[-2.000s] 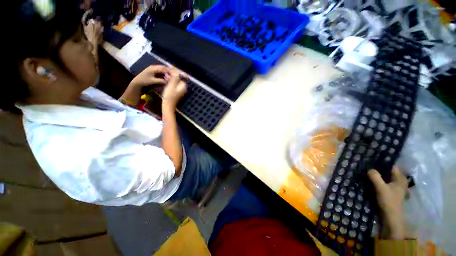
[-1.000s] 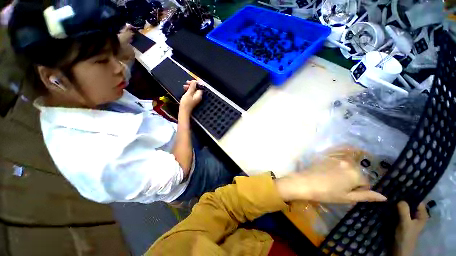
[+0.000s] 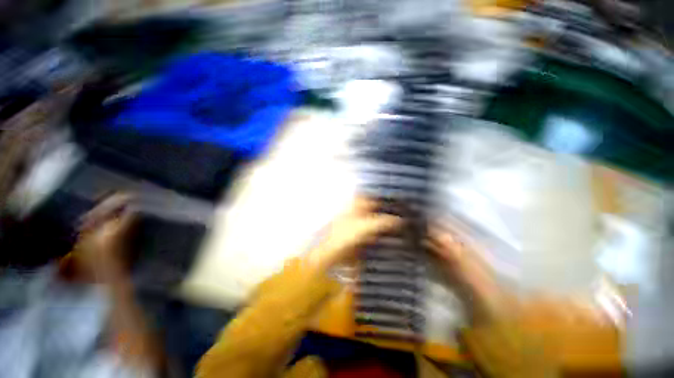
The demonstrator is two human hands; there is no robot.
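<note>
The frame is heavily motion-blurred. The long black perforated tray [image 3: 390, 288] runs away from me in the middle of the view. My left hand [image 3: 361, 225] is at the tray's left edge, with its fingers over the tray. My right hand [image 3: 460, 258] is at the right edge. The tray lies between the hands, but the blur hides the finger contact and whether small parts are held. The clear plastic bag [image 3: 480, 177] shows as a pale shiny area at the right of the tray.
A blue bin [image 3: 214, 100] stands at the back left, with a black block [image 3: 166, 166] before it. A neighbour's hand [image 3: 107, 225] is at the left by a dark tray. White parts are heaped behind, and a green strip [image 3: 584, 111] runs at the right.
The view has swung right, so the tray now sits centrally. My left hand, absent at first, came in from the left and is now at the tray. My right hand remains at its right edge.
</note>
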